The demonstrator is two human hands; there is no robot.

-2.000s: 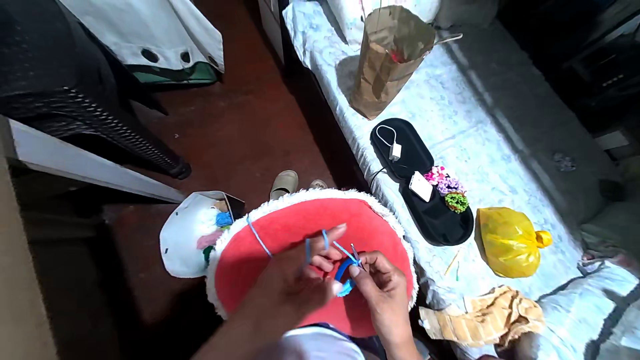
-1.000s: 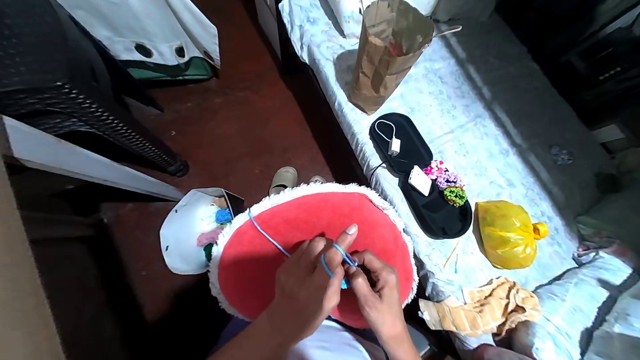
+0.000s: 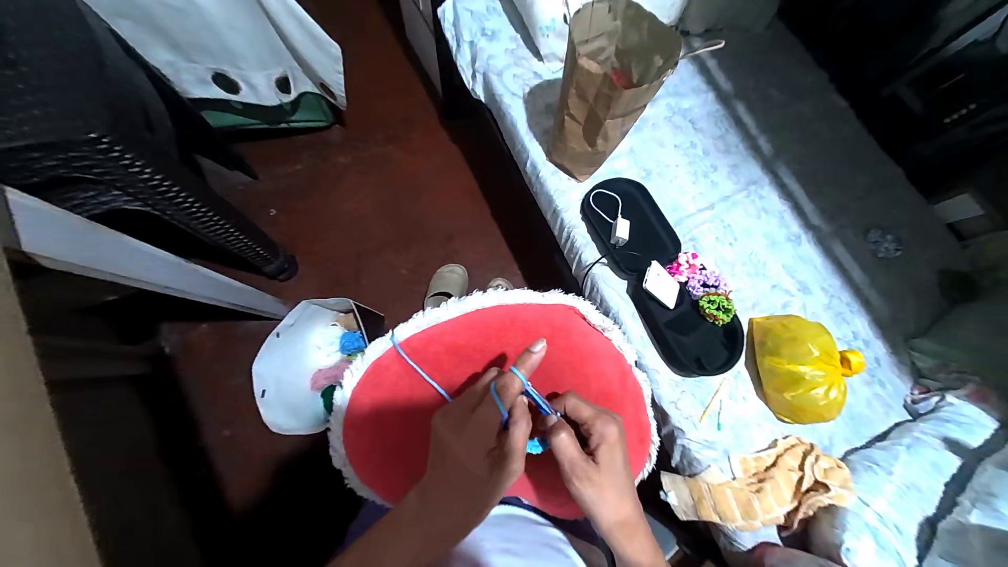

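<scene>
A red cushion with a fluffy white edge (image 3: 488,303) lies across my lap, under both hands. Light blue yarn (image 3: 419,368) crosses it from the upper left edge and loops round the raised index finger of my left hand (image 3: 482,433). The thumb and fingers of that hand pinch near a small piece of blue crochet work (image 3: 537,446), which is mostly hidden. My right hand (image 3: 591,449) grips a blue crochet hook (image 3: 540,400), its tip end close to the yarn at my left index finger.
At the left, a white container (image 3: 287,378) holds balls of yarn. On the bed (image 3: 756,205) to the right are a brown paper bag (image 3: 598,102), an open black case (image 3: 693,346), crocheted flowers (image 3: 701,285), a yellow plastic bag (image 3: 799,370) and an orange-and-white cloth (image 3: 764,488).
The fingers of both hands have shifted around the yarn and the hook. My left index finger was lower and more bent one second ago; it now points up with the yarn around it.
</scene>
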